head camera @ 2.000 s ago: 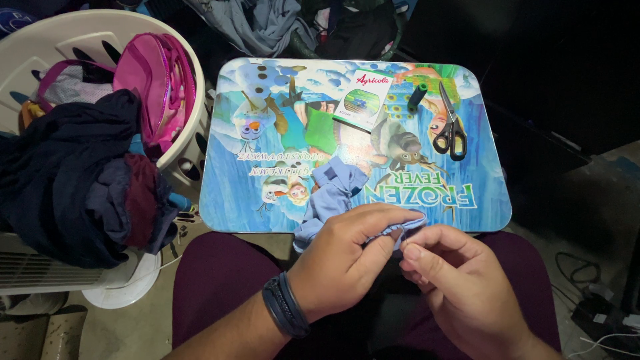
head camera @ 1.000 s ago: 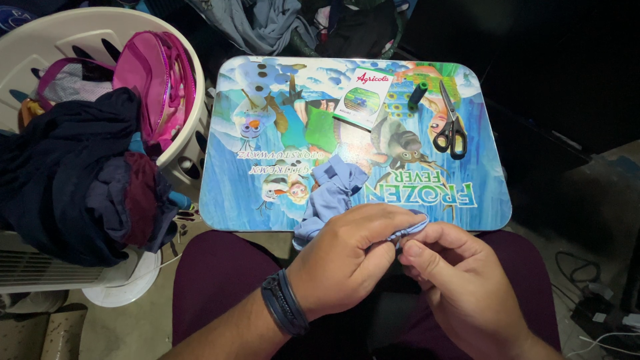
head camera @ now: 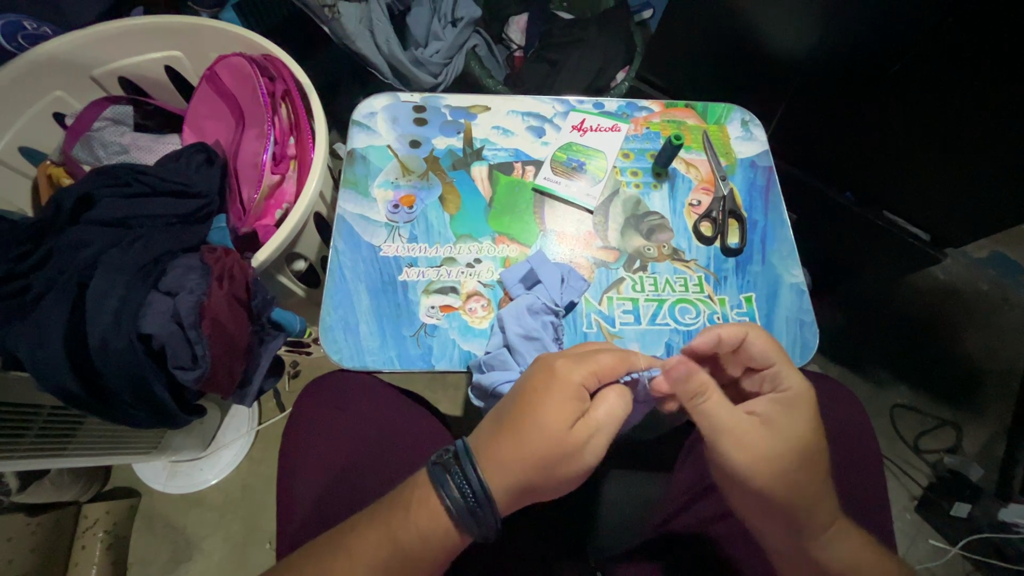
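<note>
Blue cloth (head camera: 524, 328) lies bunched over the near edge of a lap table with a cartoon print (head camera: 384, 320). My left hand (head camera: 560, 420), with a dark bracelet at the wrist, pinches the cloth's edge, where a row of stitches shows. Close against that edge, the thumb and fingers of my right hand (head camera: 744, 416) are bent; whether they hold a needle or thread is too small to tell. Farther back on the table are a white needle packet (head camera: 582, 160), a dark green thread spool (head camera: 668, 152) and black-handled scissors (head camera: 720, 208).
At the left stands a white plastic laundry basket (head camera: 316, 120) with a pink bag (head camera: 232, 136) and dark clothes (head camera: 104, 264). A white fan (head camera: 96, 440) is below it. Grey clothes (head camera: 408, 40) lie behind the table. Cables (head camera: 928, 432) run over the floor at the right.
The fingers of my right hand have lifted and spread somewhat beside the cloth's edge. My left hand keeps its hold, and the things on the table have not moved.
</note>
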